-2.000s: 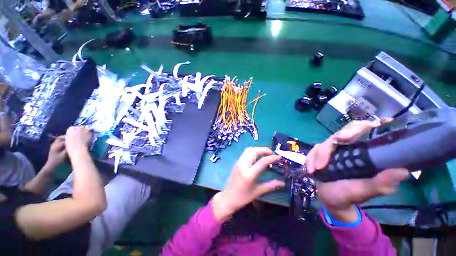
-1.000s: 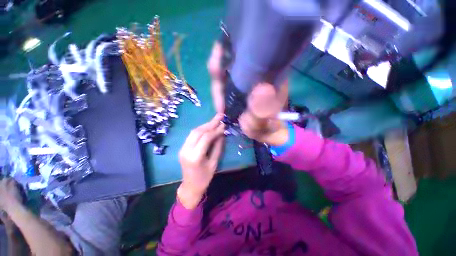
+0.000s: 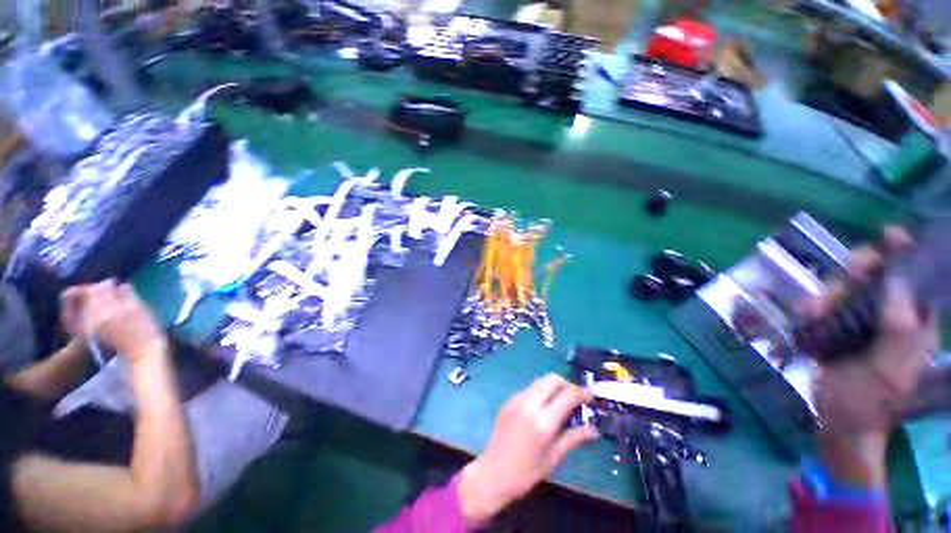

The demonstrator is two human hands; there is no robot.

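The black main unit (image 3: 667,385) with a white strip across it lies at the table's near edge, with a black bracket part (image 3: 662,474) at its near side. My left hand (image 3: 537,432) is at the unit's left end, thumb and fingers touching or very near it; the fingertips are partly hidden. My right hand (image 3: 871,364) is blurred at the right, closed around the black ribbed grip of the electric screwdriver (image 3: 839,328), over the screw feeder (image 3: 766,302) and away from the unit. The driver's tip cannot be made out.
Orange wires with connectors (image 3: 506,276) fan out left of the unit. Ribbon cables (image 3: 334,250) lie on a black mat (image 3: 401,344) farther left. Round black parts (image 3: 673,276) sit beyond the unit. Another person's hands (image 3: 115,318) work at the left. A black assembly (image 3: 428,118) stands farther back.
The screwdriver and my right hand have moved from over the unit to the right, over the feeder. The unit is now uncovered. The camera view has shifted too.
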